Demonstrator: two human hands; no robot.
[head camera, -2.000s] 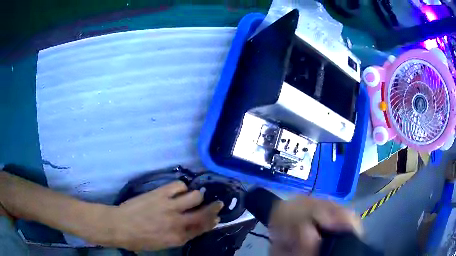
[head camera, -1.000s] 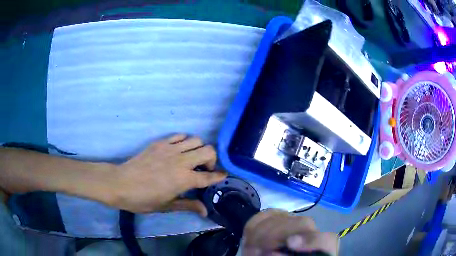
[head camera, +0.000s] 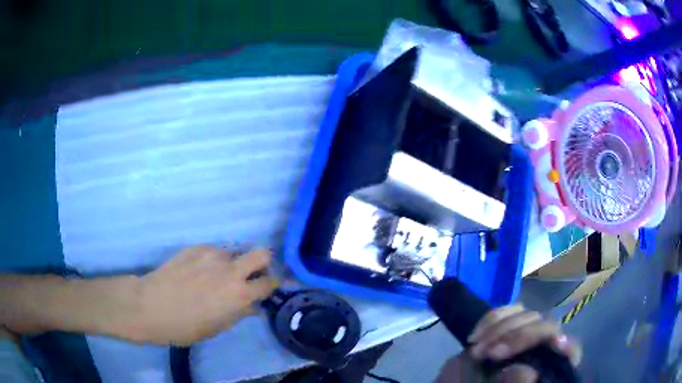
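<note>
The open ear cup of the black headphones lies face up at the near edge of the foam sheet, two pale oval spots showing. My left hand is at the cup's left side, fingertips on the headphones near the cup's hinge; the black band shows below the wrist. My right hand grips the black electric screwdriver. Its front end is at the near rim of the blue tray, close to the silver pick-up plate. The bit is too blurred to make out.
The blue plastic tray holds the black and white screw feeder, with a crinkled clear plastic bag on top. The white foam sheet lies on the green belt. A pink desk fan stands right of the tray. More black headphones lie beyond.
The screwdriver in my right hand has moved off the ear cup, up and right to the tray's near side. My left hand has shifted slightly down and left. The whole view has shifted too.
</note>
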